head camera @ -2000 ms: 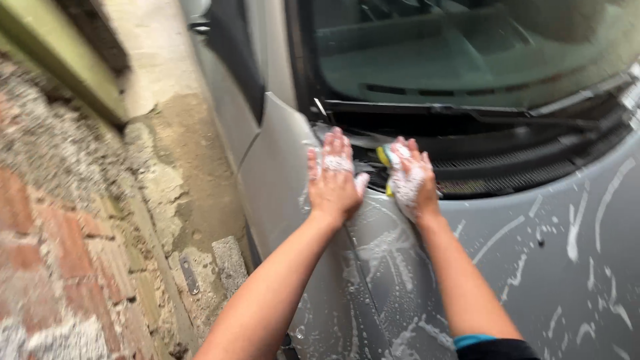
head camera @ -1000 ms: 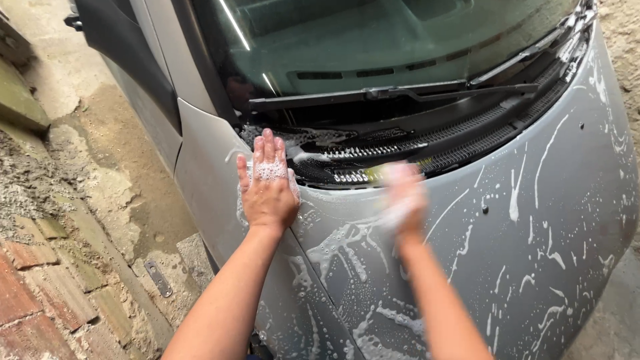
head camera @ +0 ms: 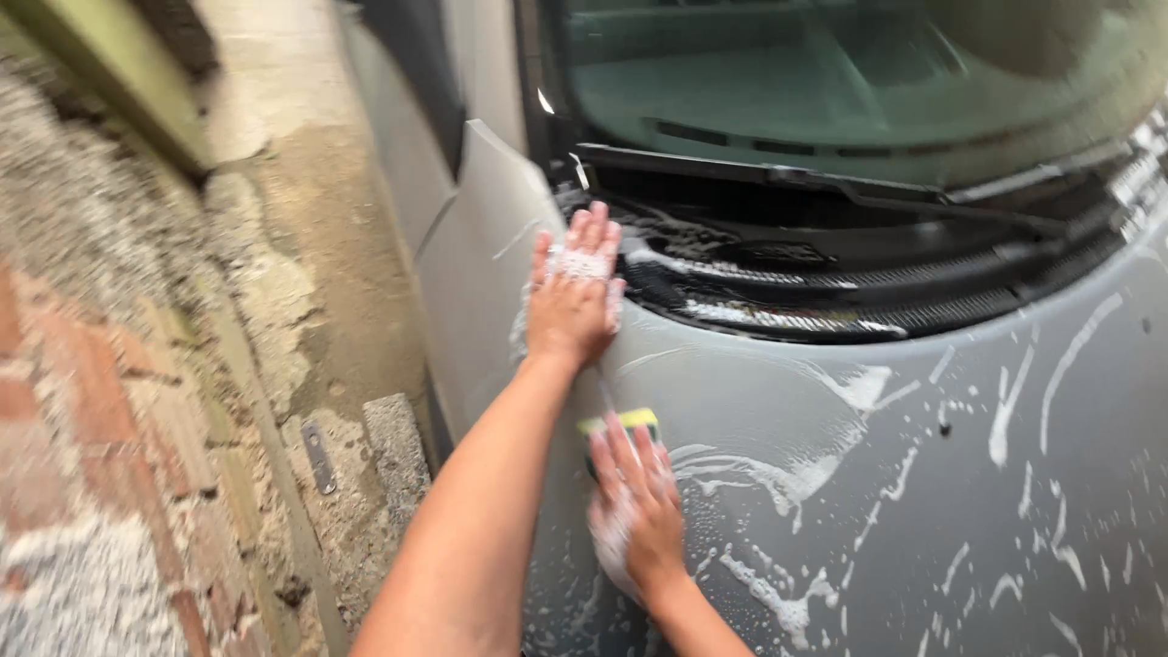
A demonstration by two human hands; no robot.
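A silver-grey car hood [head camera: 876, 511] streaked with white suds fills the right and lower part of the head view. My left hand [head camera: 575, 292], foamy across the fingers, lies flat where the fender meets the hood, beside the corner of the black windshield cowl [head camera: 785, 265]. It holds nothing. Lower down, my right hand [head camera: 639, 511] presses a yellow and green sponge [head camera: 639, 422] to the paint near the seam between hood and fender. Foam coats this hand too, and its palm is hidden.
Wiper arms [head camera: 803, 178] lie along the base of the windshield [head camera: 776, 82]. A rough brick wall [head camera: 100, 429] runs down the left, with a concrete floor strip [head camera: 347, 274] between it and the car. A flat metal piece [head camera: 318, 456] lies on that floor.
My right hand and the sponge have moved from the cowl edge down to the seam between hood and fender. My left hand remains by the cowl corner. Suds on the upper hood are smeared into an arc.
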